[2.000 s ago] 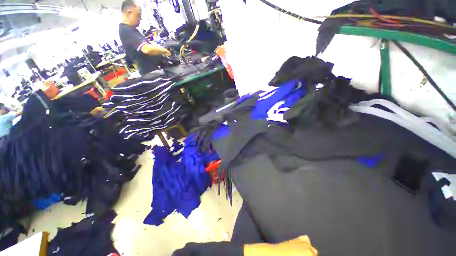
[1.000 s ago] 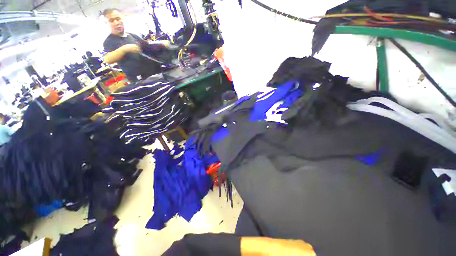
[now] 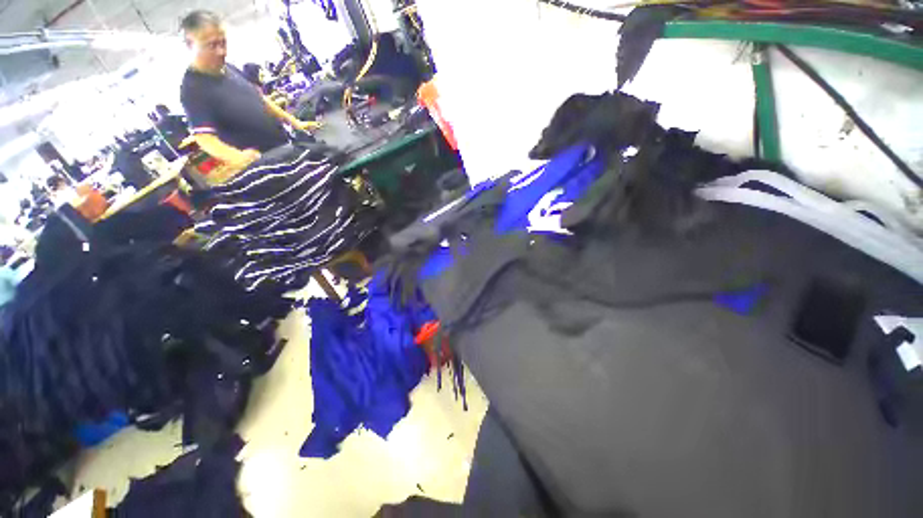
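Note:
Neither of my hands is in view; only a bit of dark cloth, seemingly my sleeve, shows at the bottom edge. The dark grey ironing table cover (image 3: 648, 405) lies nearest in front of me. A heap of dark cut pieces (image 3: 668, 187) lies at the table's far left, with royal blue pieces (image 3: 552, 187) and white parts among them. A small blue piece (image 3: 742, 298) lies on the cover. A flat black smartphone (image 3: 827, 318) lies at the right, with white scraps (image 3: 901, 339) beside it.
White strips (image 3: 810, 212) run along the back edge under a green-framed shelf (image 3: 769, 111). Blue cloth (image 3: 354, 374) hangs at the left above the floor, by a red basket (image 3: 433, 344). A large dark heap (image 3: 111, 334) stands far left. A person (image 3: 228, 111) stands behind striped cloth (image 3: 283, 218).
The bare forearm at the bottom edge has dropped out of view, leaving only dark cloth. The other person has turned and lowered their arms. The view has shifted slightly.

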